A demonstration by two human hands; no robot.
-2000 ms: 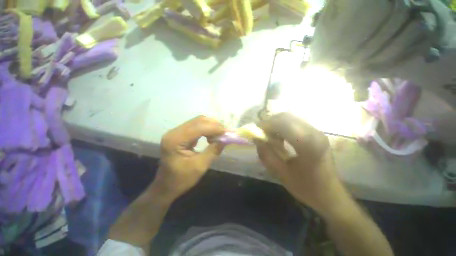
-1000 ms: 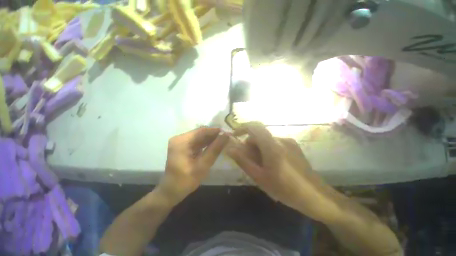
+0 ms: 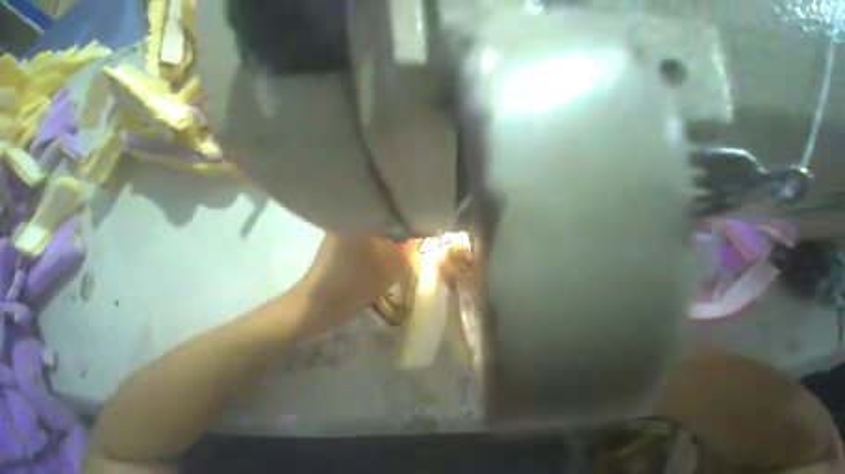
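A pale yellow strip (image 3: 425,324) hangs toward me from the bright lit spot under the sewing machine head (image 3: 584,241). A thinner pale strip edge shows beside it, partly behind the machine. My left hand (image 3: 361,264) lies flat left of the lit spot, its fingertips hidden by the machine head and glare, so its grip cannot be told. My right forearm comes in from the lower right, but the hand itself is hidden behind the machine head.
Purple and yellow cut pieces (image 3: 60,227) heap along the left table edge. Yellow strips (image 3: 153,97) lie at the back left. Purple and white strips (image 3: 737,264) lie right of the machine head. A metal lever part (image 3: 750,176) sticks out above them. The white table (image 3: 176,278) has small stains.
The view has moved close to the machine head, which now covers the centre. My hands were together at the table's front; my left is now by the lit spot, my right behind the machine.
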